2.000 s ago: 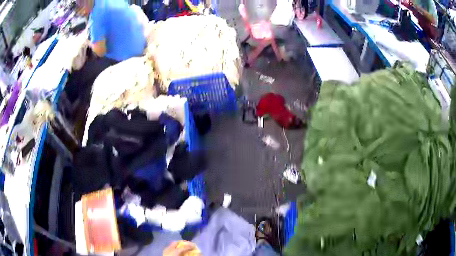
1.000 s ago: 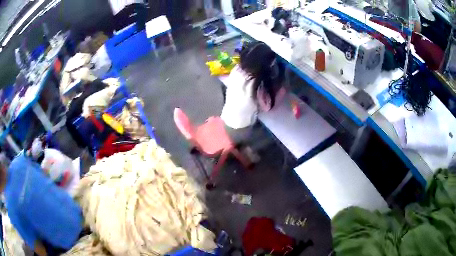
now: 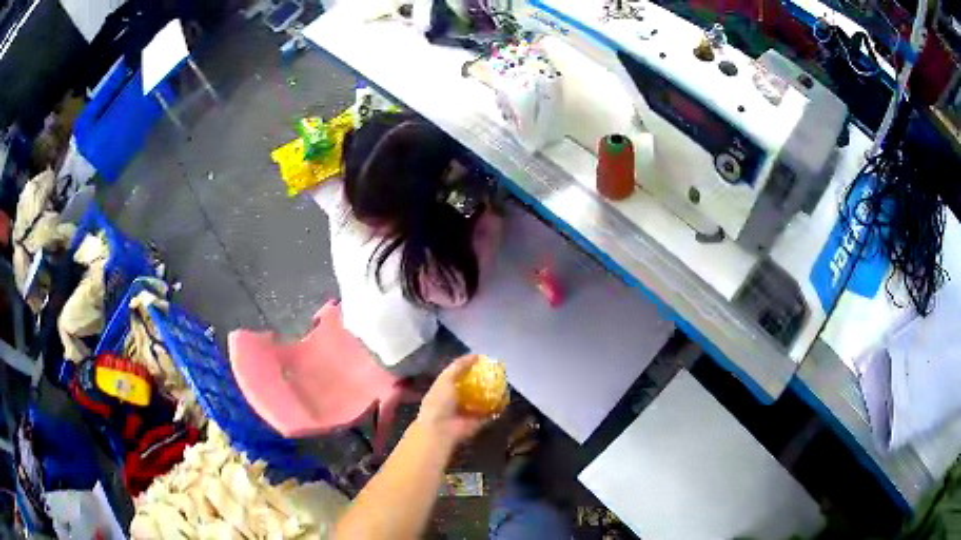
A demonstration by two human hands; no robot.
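Observation:
My left hand (image 3: 448,406) reaches up from the bottom edge, left of centre. It is closed around a round orange-yellow fruit (image 3: 483,387), which looks partly peeled. The fruit is held in the air near the left edge of a small pale side table (image 3: 580,348). A small pink packet (image 3: 549,286) lies on that table. My right hand is not in view.
A long-haired person (image 3: 395,211) sits on a pink chair (image 3: 316,374), leaning over the side table. A white sewing machine (image 3: 727,127) and orange-brown thread cone (image 3: 615,167) stand at right. Blue crates (image 3: 211,369) and cream pieces (image 3: 227,490) are lower left.
The view has swung right and moved closer to the seated person and side table. My left hand with the fruit has come into view from the bottom edge.

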